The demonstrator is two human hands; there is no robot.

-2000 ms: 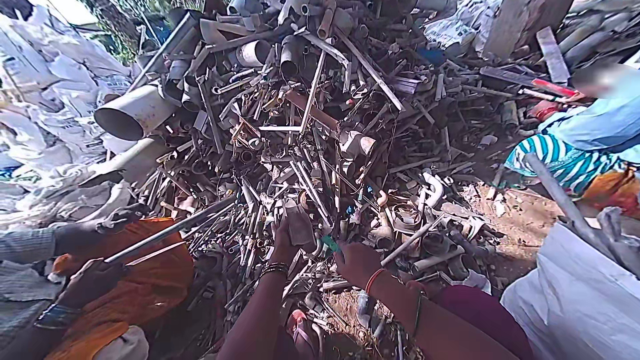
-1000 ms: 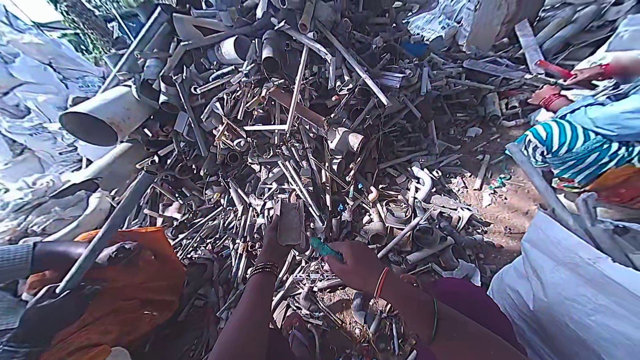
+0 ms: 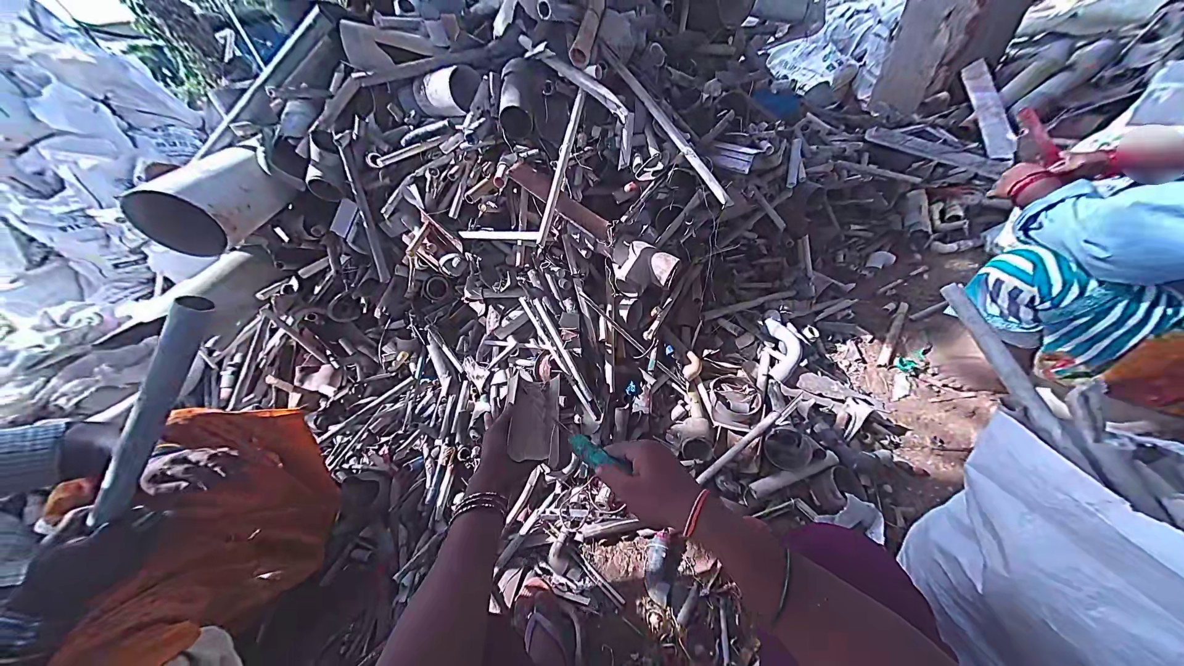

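My left hand (image 3: 499, 458), with dark bangles at its wrist, holds a flat or channel-shaped grey plastic piece (image 3: 533, 424) by its left side. Just to the right, my right hand (image 3: 647, 481) is closed around a green-handled tool (image 3: 594, 453); its working end is hard to make out. The tool lies close to the lower right edge of the grey piece, and contact cannot be told. Beneath and beyond both hands spreads a heap of scrap plastic pipes and fittings (image 3: 555, 342).
A wide pipe (image 3: 213, 199) lies at the upper left. At left, a co-worker's hands hold a grey pipe (image 3: 153, 407) over orange cloth (image 3: 240, 518). A white sack (image 3: 1045, 555) with pipes stands at lower right. Another person (image 3: 1091, 240) holds a red piece at right.
The grey piece stays in my left hand and the green tool in my right. The co-worker's grey pipe at left has swung to a steeper angle.
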